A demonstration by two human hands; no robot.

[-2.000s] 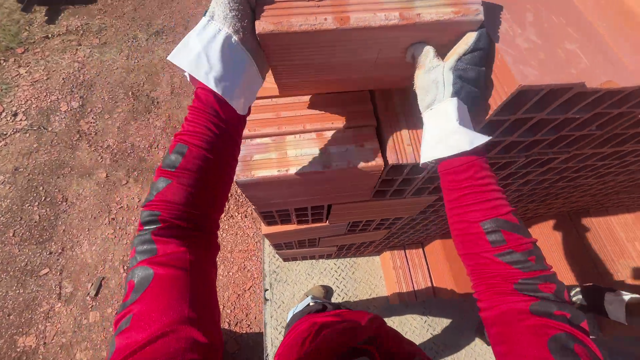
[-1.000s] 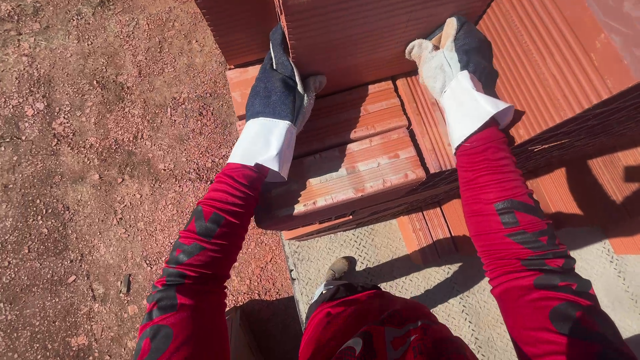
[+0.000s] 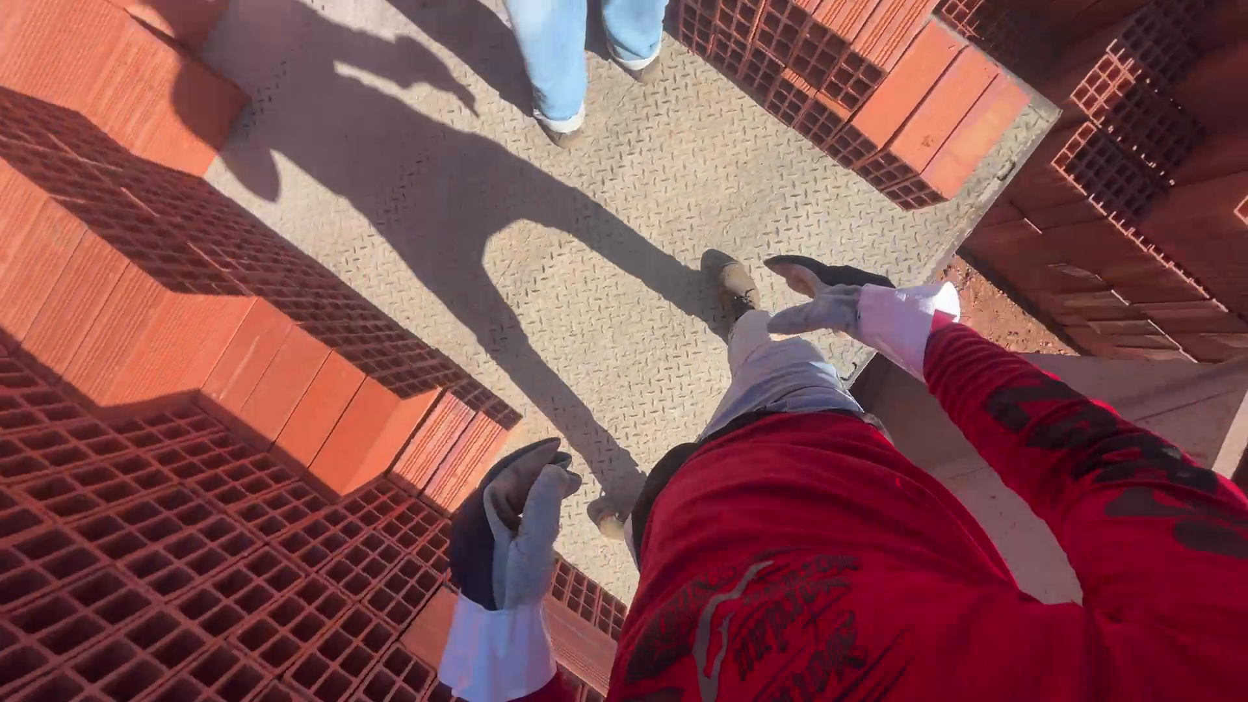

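My left hand (image 3: 512,526), in a work glove with a pale palm and dark back, hangs with loosely bent fingers and nothing in it. It is over the near edge of a large stack of hollow clay bricks (image 3: 263,546) at the left. My right hand (image 3: 827,292), gloved alike, is empty with fingers spread, beside my leg and above the platform's edge. A shorter stack of hollow clay bricks (image 3: 916,107) stands at the upper right on the tread-plate metal platform (image 3: 604,253).
Another person's legs in light jeans (image 3: 551,63) stand on the platform at the top. Beyond the platform's right edge are more stacked hollow bricks (image 3: 1121,253), with reddish ground (image 3: 1004,307) in the gap. My boot (image 3: 729,281) is near that edge.
Both hands were on a clay brick above a stack in the earlier frames; now they are off it and apart. The view has swung widely to the platform and the other person's legs.
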